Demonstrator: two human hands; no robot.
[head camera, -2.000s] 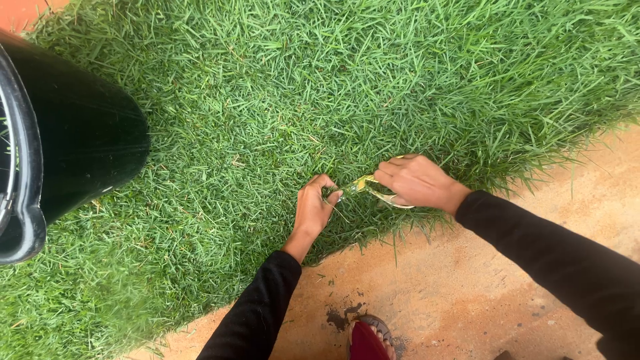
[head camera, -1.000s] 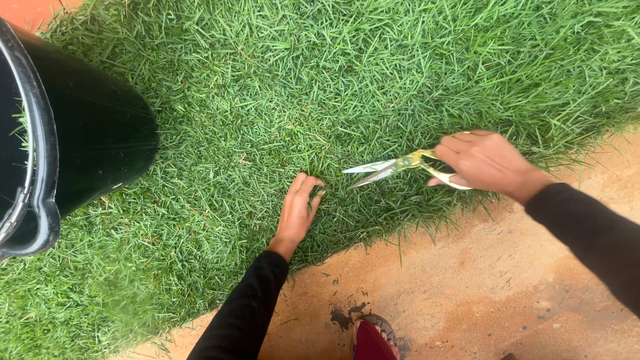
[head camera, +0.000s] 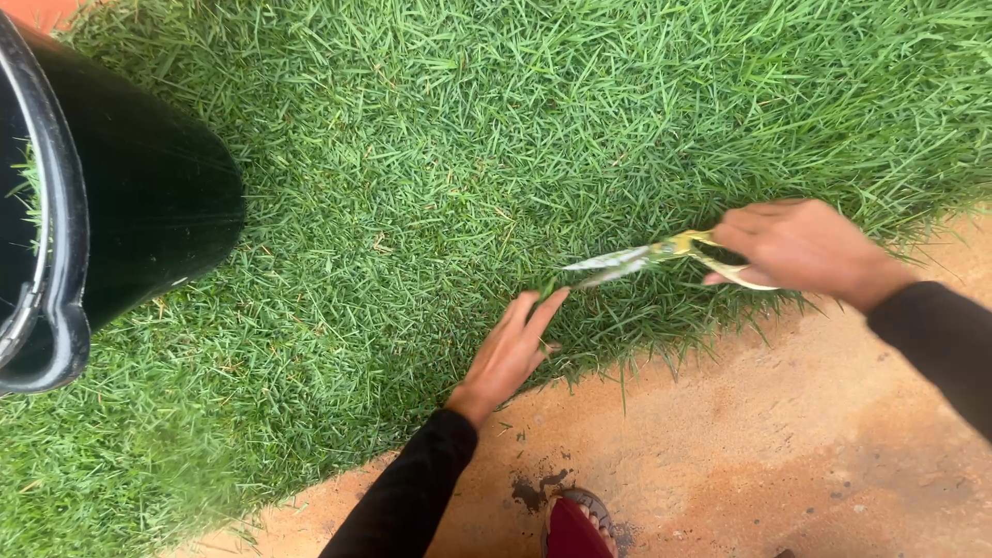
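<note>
My right hand (head camera: 806, 252) holds yellow-handled scissors (head camera: 682, 244) by the loops, their blades parted and pointing left over the grass (head camera: 465, 194). My left hand (head camera: 508, 353) is low over the lawn near its edge, with the thumb and fingers apart close to the blade tips. A few green blades show at its fingertips; whether they are gripped cannot be told. The scissor blades are slightly blurred.
A dark bucket (head camera: 155, 178) with a metal handle stands on the grass at the left, with some cut grass inside. Reddish paving (head camera: 697, 434) borders the lawn. My sandalled foot (head camera: 585, 515) is on the paving at the bottom.
Two seconds ago my hands were close together at the scissors. They moved apart, exposing the parted blades; since then the blades and my left hand have come nearer each other.
</note>
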